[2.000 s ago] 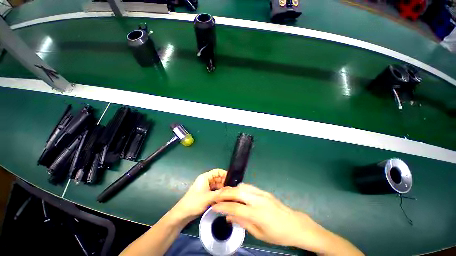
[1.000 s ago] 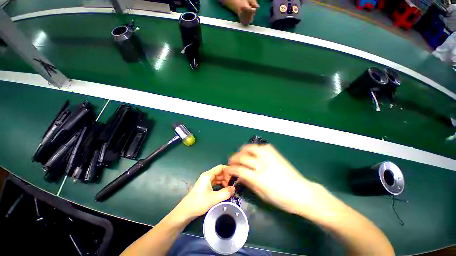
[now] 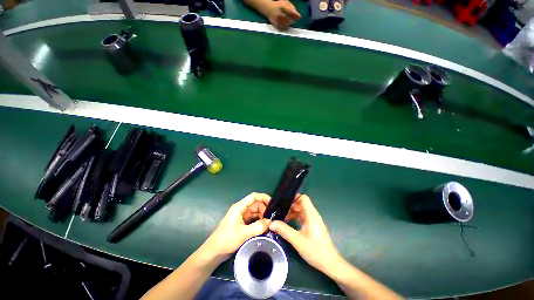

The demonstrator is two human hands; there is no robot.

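Note:
A black handle shell (image 3: pixel 287 186) points away from me at the bench's front middle. My left hand (image 3: pixel 243 222) holds its near end from the left, and my right hand (image 3: pixel 304 229) holds it from the right. Both thumbs meet at the joint by the dryer head. The dryer head (image 3: pixel 245 270) sits just below the hands at the bench's near edge, its silver ring face and dark hole turned up towards me. Light bits, perhaps lead wires, show at the joint. The fingertips under the handle are hidden.
A mallet (image 3: pixel 155 202) lies left of my hands, beside a handle pile (image 3: pixel 105 170). Another dryer head (image 3: pixel 436 205) with a loose wire lies at right. The conveyor (image 3: pixel 281 96) carries several black housings. A person's hand (image 3: pixel 280 13) rests beyond it, beside a fixture block (image 3: pixel 326 13).
My right hand has come down from above the handle to its right side, uncovering the handle. The housings on the belt have moved left. The opposite hand has come into view since the earliest frame.

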